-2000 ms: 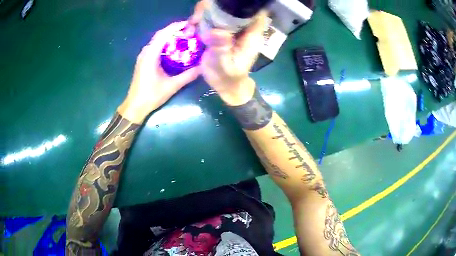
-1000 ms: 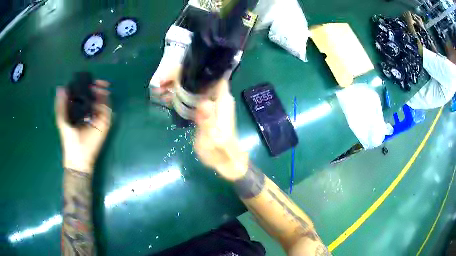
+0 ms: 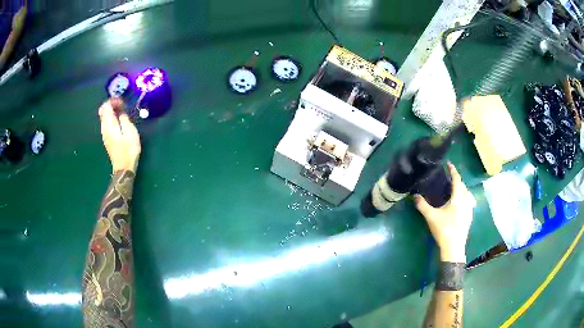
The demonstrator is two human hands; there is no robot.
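Note:
The black unit (image 3: 154,93) stands at the left with its ring of lights glowing purple, and a pale wire with a small round white end hangs off it. My left hand (image 3: 120,138) is just left of it, fingertips together at the near edge of a white-faced disc (image 3: 118,84); whether they grip it is unclear. The screwdriver (image 3: 400,176), black with pale tape, hangs tilted and blurred from its coiled cord. My right hand (image 3: 451,211) is right of it, curled around a black object (image 3: 437,186) whose shape is partly hidden.
The screw feeder (image 3: 330,144) stands in the middle, with loose screws (image 3: 304,208) before it. More white-faced discs (image 3: 243,80) lie along the back and far left. At right are a tan cardboard piece (image 3: 493,133), white bags (image 3: 509,205) and a heap of black parts (image 3: 552,128).
The black unit has left my left hand and stands lit on the table. My right hand has left the screwdriver's grip and moved right. The phone no longer shows where it lay. The view has shifted.

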